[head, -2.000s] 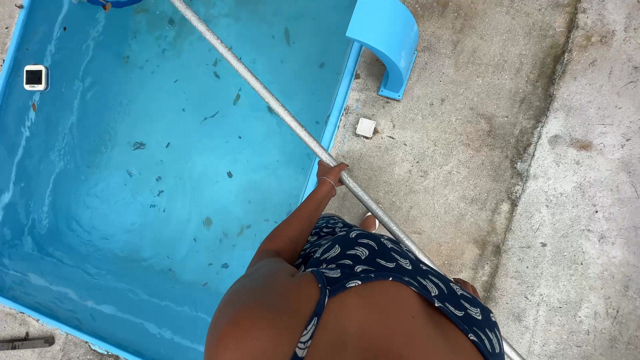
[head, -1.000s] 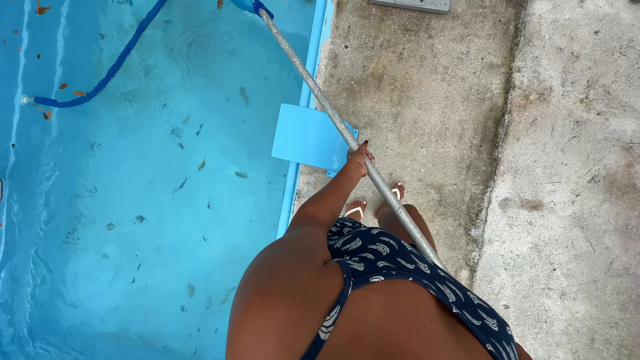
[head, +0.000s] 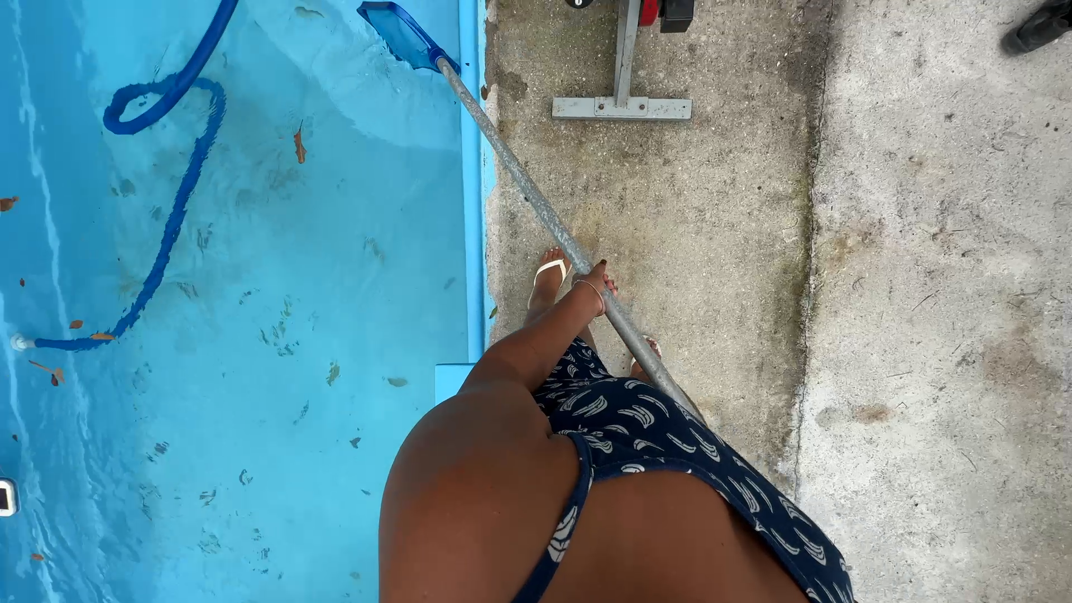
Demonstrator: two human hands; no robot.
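Observation:
My left hand [head: 596, 287] is closed around a long metal pole [head: 536, 197], which slants from the upper left down past my body. At its far end a blue net skimmer head [head: 404, 35] hangs over the pool water [head: 394, 276] by the wall. My right hand is hidden behind my body and clothing. A blue hose [head: 172, 226] curves through the pool at the left, with brown leaves floating near its end. More dark debris shows in the water.
The blue pool edge [head: 473, 184] runs beside my feet in flip-flops. Ahead on the concrete [head: 720, 209] stands a metal frame's foot [head: 622, 108]. A seam [head: 811, 251] divides the paving; a dark object [head: 1037, 27] lies at the upper right.
The view has moved a long way along the pool edge. The skimmer head and more of the hose have come into view. My left hand keeps its hold on the pole.

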